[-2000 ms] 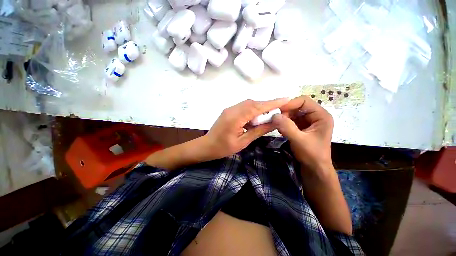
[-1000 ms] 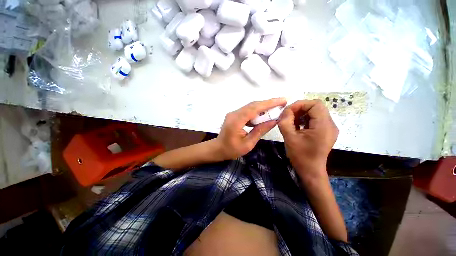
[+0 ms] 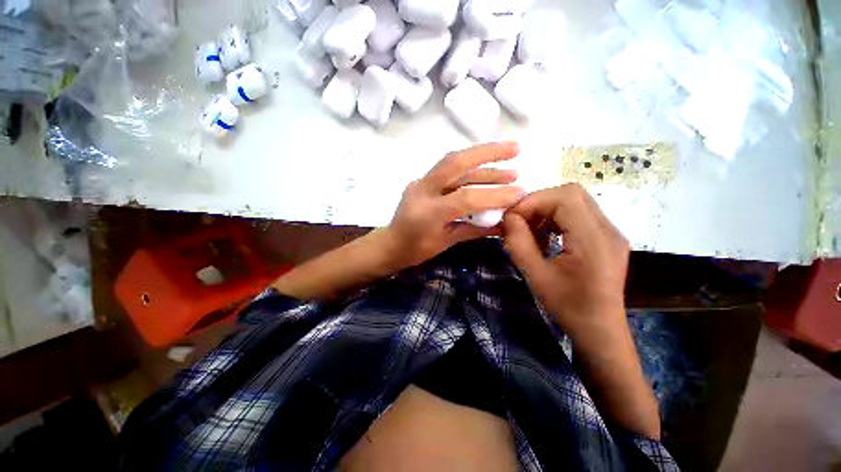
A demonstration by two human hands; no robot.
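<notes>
My left hand is closed around a small white charging case, mostly hidden by the fingers, near the table's front edge. My right hand is at the case's right end, thumb and forefinger pinched together against it. Whether something small is between those fingertips cannot be told. Small dark dots lie on a yellowish strip beyond my right hand. Loose white cases are piled at the top centre. Several blue-marked cases stand in a group left of the pile.
Whitish translucent film pieces are spread at the right. A crumpled clear plastic bag lies at the left. Below the table are an orange-red stool at left, another at right, and bluish crumpled material in a brown box.
My left hand has turned over the case, with its fingers now spread above it and covering more of it. My right hand stays at the case's end. The view has shifted slightly.
</notes>
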